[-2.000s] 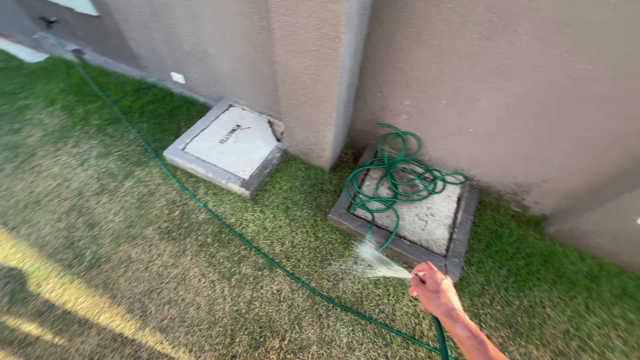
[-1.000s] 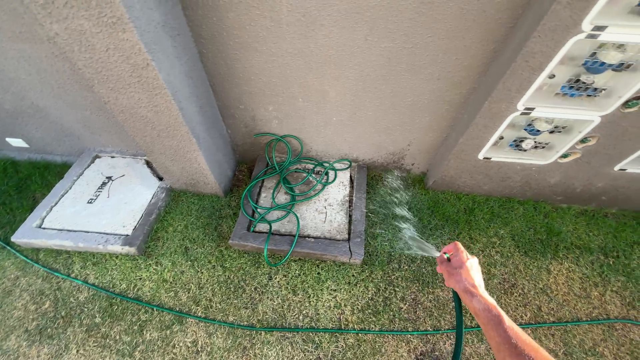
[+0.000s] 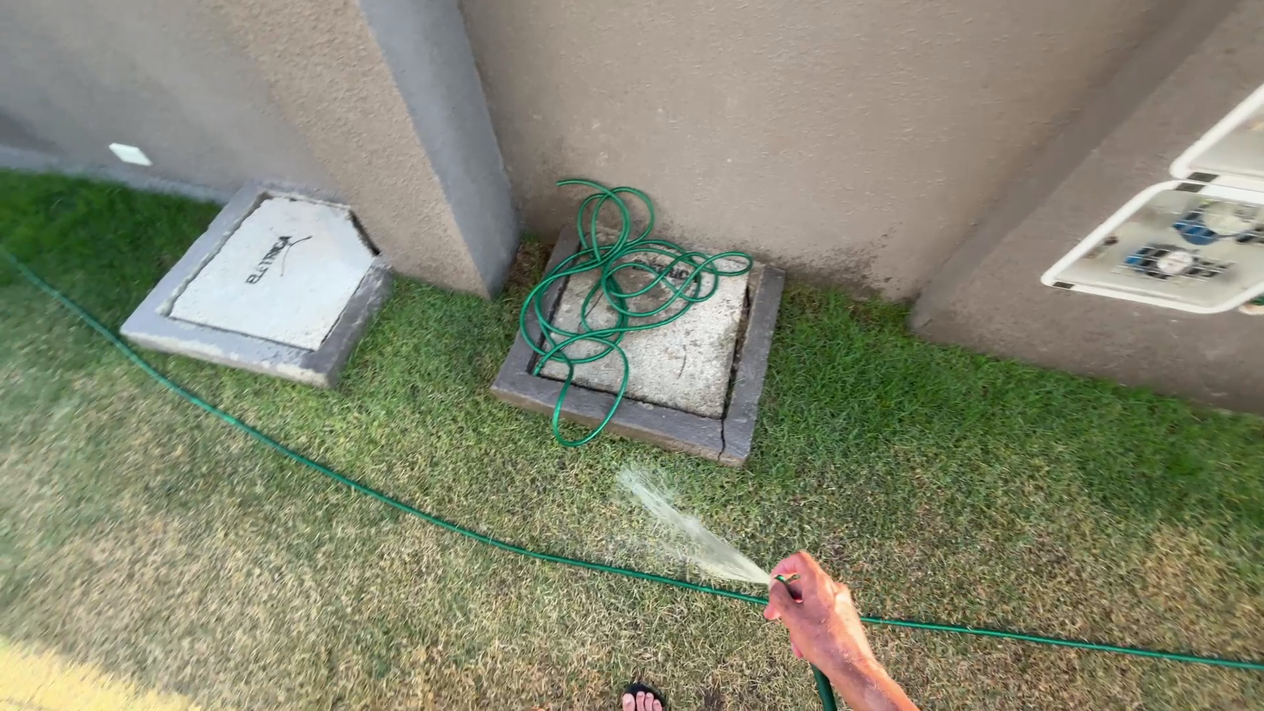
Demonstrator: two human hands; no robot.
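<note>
My right hand (image 3: 812,604) is closed around the end of a green garden hose (image 3: 823,687) at the lower right of the head view. From that end a fan of water (image 3: 696,533) sprays up and to the left onto the grass. A long run of green hose (image 3: 434,518) crosses the lawn behind my hand. Loose loops of thin green hose (image 3: 617,326) lie tangled on a concrete cover (image 3: 681,365) above the spray. My left hand is out of view.
Another concrete cover with dark lettering (image 3: 276,272) sits at the left beside a wall pillar (image 3: 434,138). A rough beige wall (image 3: 770,128) runs behind. White-framed meter boxes (image 3: 1165,247) are set in it at the right. A sandaled foot (image 3: 642,697) shows at the bottom edge.
The spray has shifted from the grass right of the looped hose to the grass in front of its cover. My right hand still grips the hose end. The view has swung somewhat.
</note>
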